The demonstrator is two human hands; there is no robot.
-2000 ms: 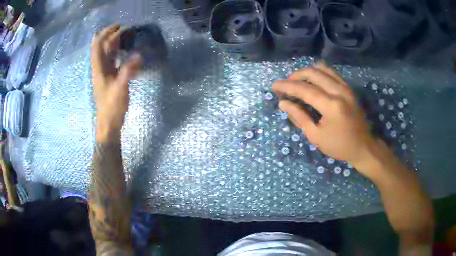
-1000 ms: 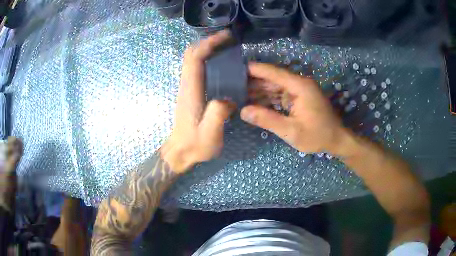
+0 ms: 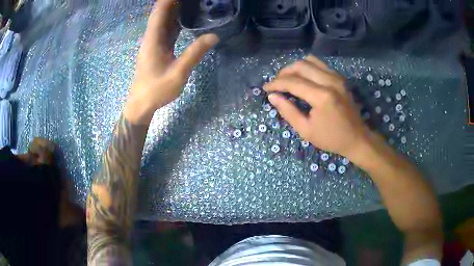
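My left hand (image 3: 166,67) is beside the front-left dark housing (image 3: 210,14), its thumb spread wide and its fingertips cut off by the top edge. No held part shows in it. My right hand (image 3: 319,106) is low over the bubble wrap, thumb and index finger close together at the small knobs. Whether it pinches one is hidden. One pale-topped knob (image 3: 256,91) lies just left of its fingertips. Several more knobs (image 3: 262,128) lie below the hand and to its right.
More open dark housings (image 3: 280,13) stand along the far edge. Bubble wrap (image 3: 208,182) covers the bench. Pale blue-grey parts (image 3: 6,124) lie at far left. Another person's hand (image 3: 41,150) and dark sleeve are at lower left. A dark orange-edged item (image 3: 470,88) lies at far right.
The housing held between my hands one second ago is no longer in them. My left hand has moved up and left to the housings. My right hand is back over the knobs.
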